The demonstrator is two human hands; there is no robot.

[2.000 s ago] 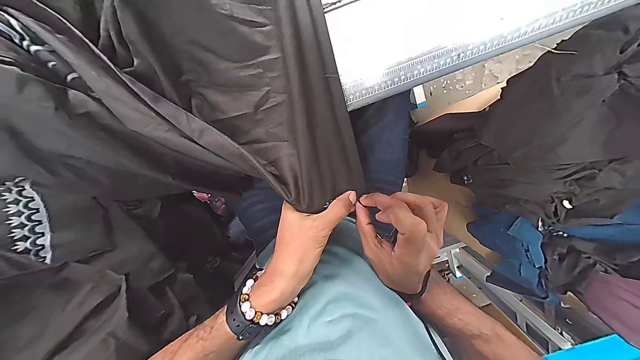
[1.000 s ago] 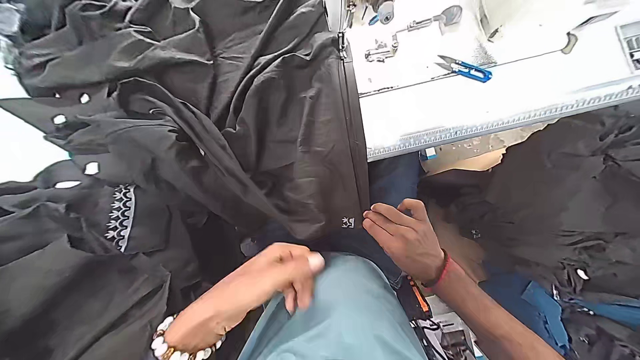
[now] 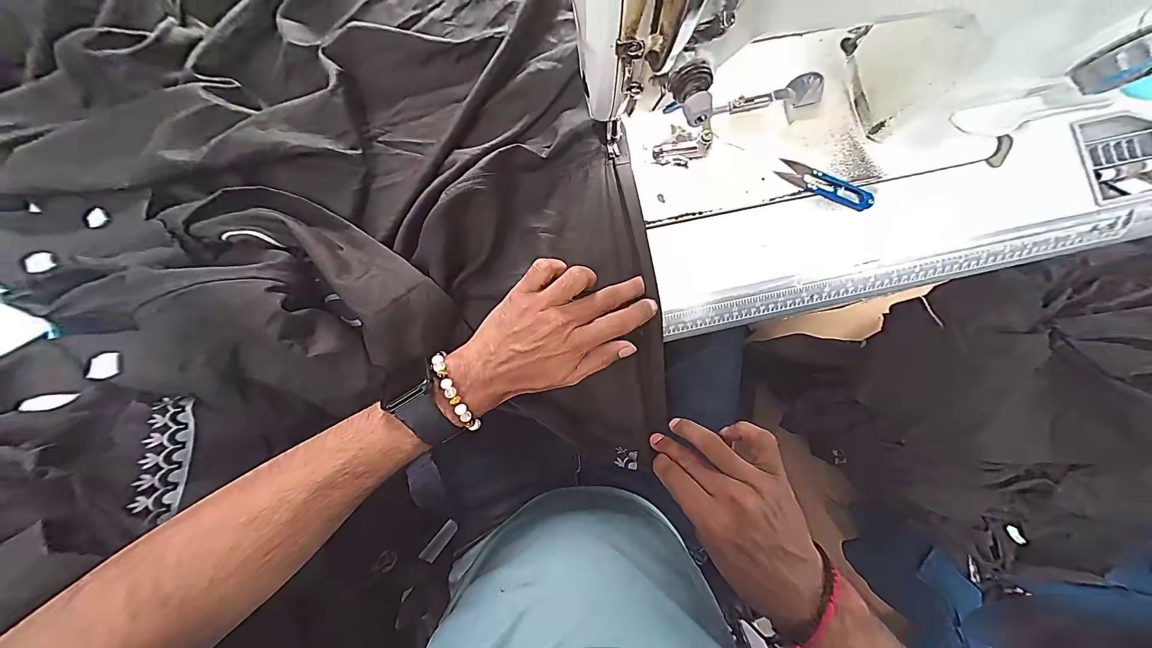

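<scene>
Dark fabric [image 3: 531,207] with a folded edge runs under the presser foot [image 3: 615,144] of a sewing machine [image 3: 601,54]. My left hand [image 3: 562,333], wearing a beaded bracelet and a dark wristband, lies palm down on this fabric, its fingers spread near the folded edge. Closer to my body, my right hand [image 3: 729,504] touches the same edge with its fingertips, beside a small pale embroidered motif [image 3: 626,458]. Whether the right fingers pinch the cloth cannot be told. A band of pale embroidery [image 3: 166,459] shows on the cloth at the left.
Blue-handled thread snips [image 3: 832,187] lie on the white machine table [image 3: 765,247], whose front edge carries a ruler strip [image 3: 810,292]. A parts tray [image 3: 1116,157] is set in at the right. More dark cloth [image 3: 981,405] is heaped right of my legs.
Both hands were together at the fabric edge two seconds ago, then parted. My left hand has moved up onto the fabric from above my lap. The view has shifted, showing more of the machine.
</scene>
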